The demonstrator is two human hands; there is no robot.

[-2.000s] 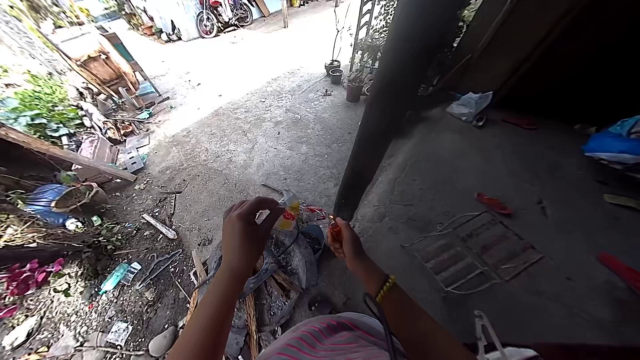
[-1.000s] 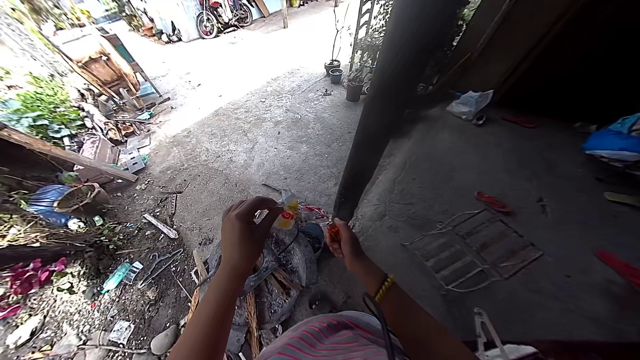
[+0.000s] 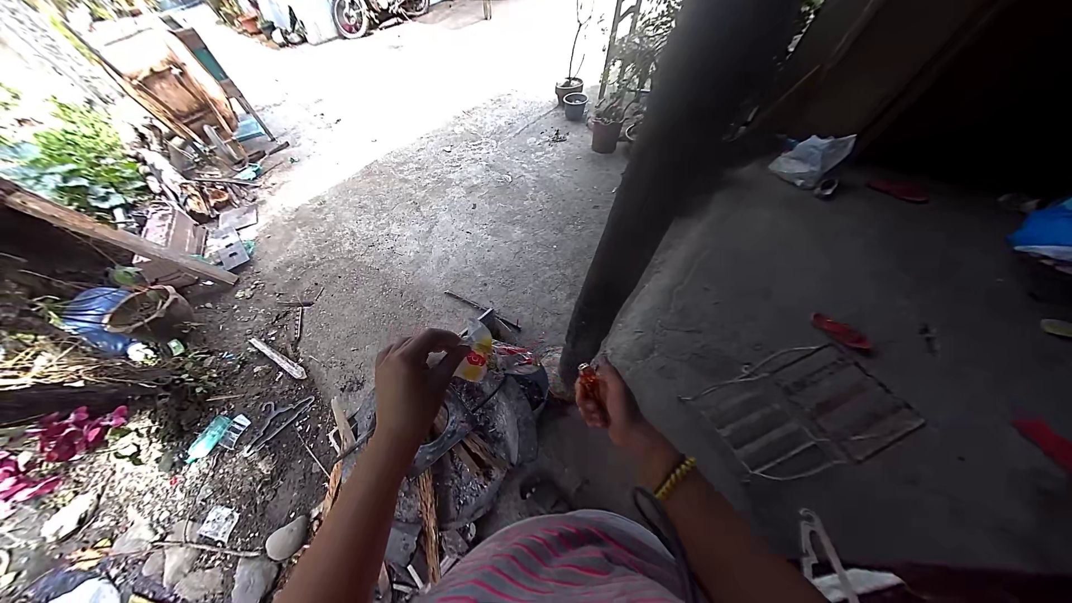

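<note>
My left hand (image 3: 414,381) pinches a small yellow and clear plastic wrapper (image 3: 476,358) with a red mark, above a fire pit. An orange translucent lighter (image 3: 589,381) is gripped in my right hand (image 3: 610,402), upright beside the foot of the dark post; no flame can be made out. Below my hands lies a ring-shaped metal stove grate (image 3: 444,444) among ash. Split firewood sticks (image 3: 427,519) poke out from under it towards me. Behind the wrapper, crumpled red and white plastic (image 3: 512,353) rests at the pit's far side.
A thick dark post (image 3: 620,243) rises just beyond my right hand. On the right floor lie a wire-framed rack (image 3: 808,410) and a red slipper (image 3: 842,331). Stones (image 3: 287,538), a clothes hanger (image 3: 280,423) and a tipped pot (image 3: 149,314) are at left. Potted plants (image 3: 606,132) stand behind.
</note>
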